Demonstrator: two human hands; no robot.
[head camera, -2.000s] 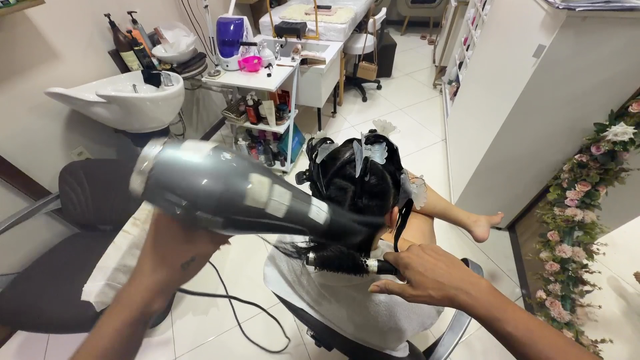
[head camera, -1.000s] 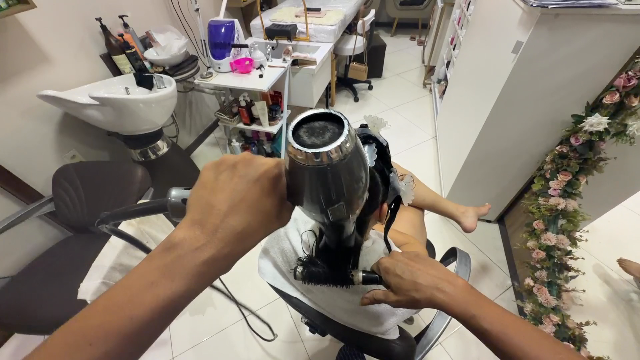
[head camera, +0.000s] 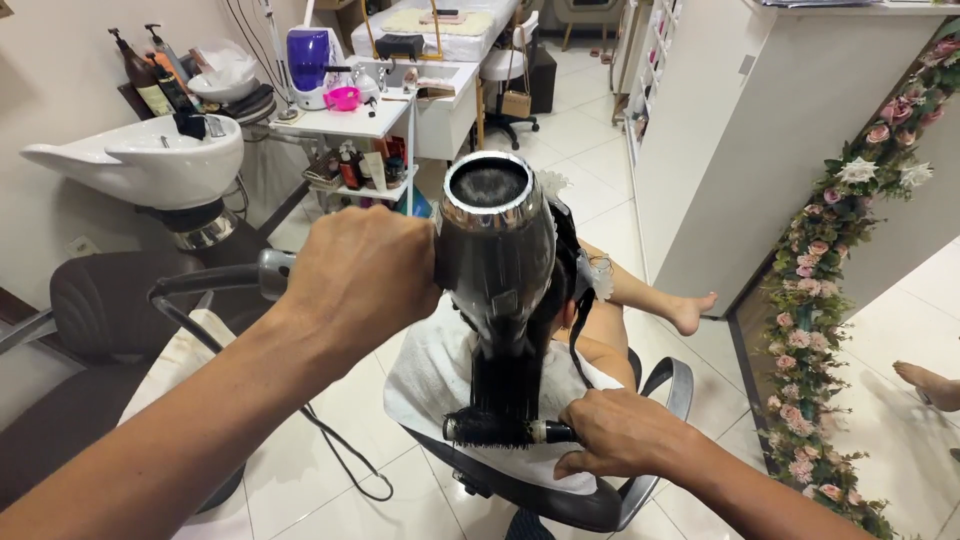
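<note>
My left hand (head camera: 364, 277) is closed around the handle of a dark grey hair dryer (head camera: 499, 255), whose chrome-ringed rear faces up and whose front points down at the hair. My right hand (head camera: 619, 435) grips the handle of a round hairbrush (head camera: 491, 429). A straight section of dark hair (head camera: 506, 379) runs down to the bristles and lies against them. The seated person's head is largely hidden behind the dryer; pale scalloped hair clips (head camera: 596, 276) show at its right side. A white towel (head camera: 427, 375) covers the person's shoulders and the chair back.
The salon chair's armrest (head camera: 671, 390) curves at the right. The dryer's cord (head camera: 337, 442) hangs at the left beside a dark chair (head camera: 120, 300). A white wash basin (head camera: 150, 161) and a white trolley (head camera: 360, 116) stand behind. A flower garland (head camera: 806, 300) borders the right side.
The dryer has swung from lying sideways at the left to upright over the hair. The brush now sits lower, with the hair section drawn down straight.
</note>
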